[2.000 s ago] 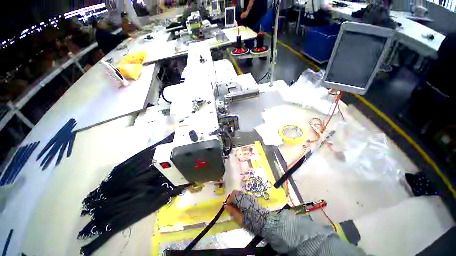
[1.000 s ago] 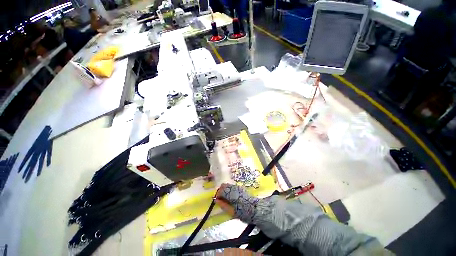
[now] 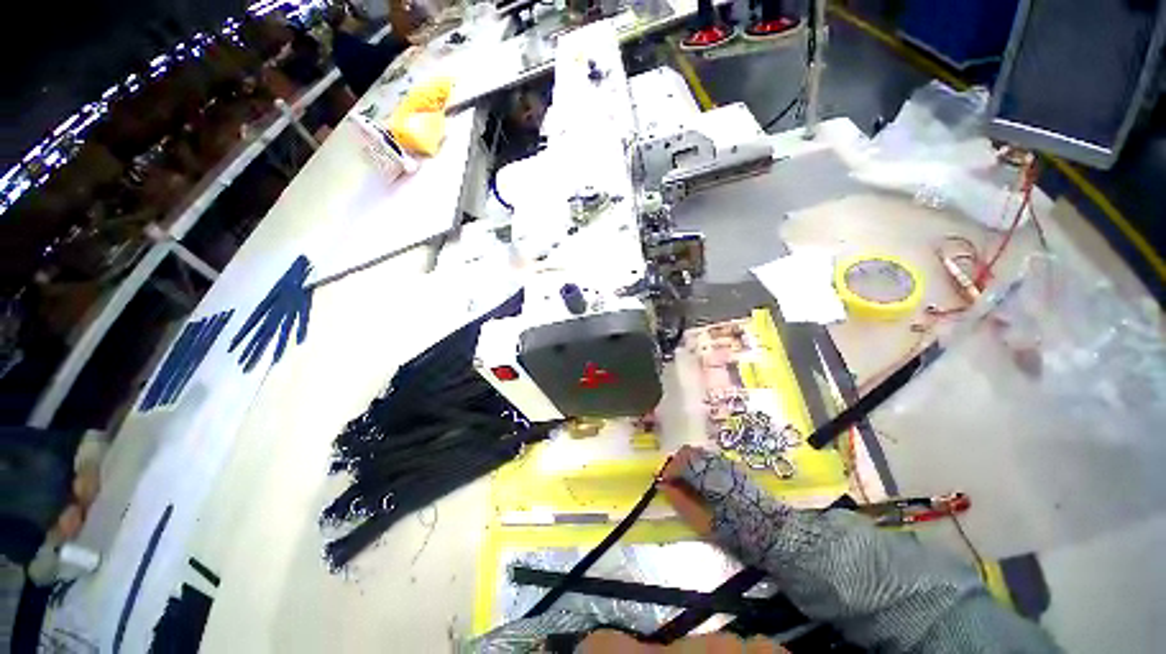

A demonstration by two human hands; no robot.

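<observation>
My right hand (image 3: pixel 697 486), with a pale patterned cuff and grey striped sleeve, pinches the upper end of a narrow black strap (image 3: pixel 595 556) in front of the machine head. The strap slants down to the lower left. My left hand (image 3: pixel 639 643) is cut off by the bottom edge; its grip is hidden. The sewing machine head (image 3: pixel 591 360) has a dark grey cover with a red logo. Small silver rings (image 3: pixel 757 441) lie on the yellow-edged plate to its right. Other black straps (image 3: pixel 627 589) lie beside my hands. A black strap pile (image 3: pixel 422 428) fans out left of the head.
Red-handled snips (image 3: pixel 923 509) lie right of my sleeve. A yellow tape roll (image 3: pixel 878 284), red cord and clear plastic (image 3: pixel 1087 339) are at the right. A grey-framed screen (image 3: pixel 1074 77) stands at upper right. Another person's hand (image 3: pixel 85 479) shows at the left edge.
The view has shifted, and the machine sits further right in it. My left hand has come into view at the bottom edge. My right hand still holds the strap end.
</observation>
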